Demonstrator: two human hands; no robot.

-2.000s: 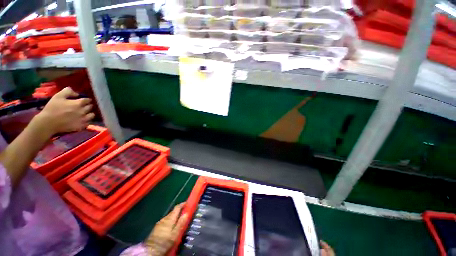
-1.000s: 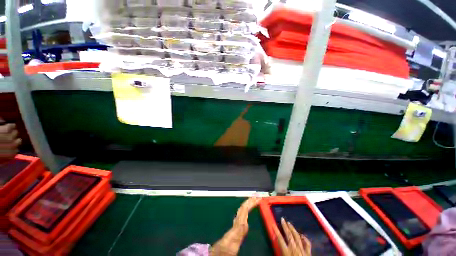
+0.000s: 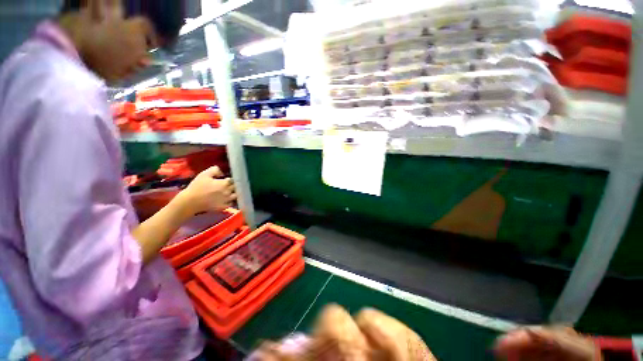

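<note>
My left hand [image 3: 359, 340] is blurred and cut off by the bottom edge, its fingers bent; no object shows in it. My right hand [image 3: 546, 344] is low at the right, blurred and partly cut off, beside a sliver of red foam tray [image 3: 615, 344]; whether it grips the tray is hidden. Left of my hands, red foam trays [image 3: 233, 317] are stacked on the green bench [image 3: 299, 300]. The top one holds a tablet [image 3: 250, 262] with a dark reddish grid on its screen.
A person in pink-purple workwear [image 3: 70, 183] stands at the left, a raised hand [image 3: 210, 192] above more red trays [image 3: 204, 236]. Behind are a slanting post [image 3: 610, 218], a dark mat [image 3: 423, 268], a hanging sheet [image 3: 354, 163] and clear blister trays [image 3: 430, 70] on the shelf.
The view has swung left, so the neighbour and tray stack show more fully. My right hand is no longer seen over the tablet screen; the red and white trays are mostly out of view.
</note>
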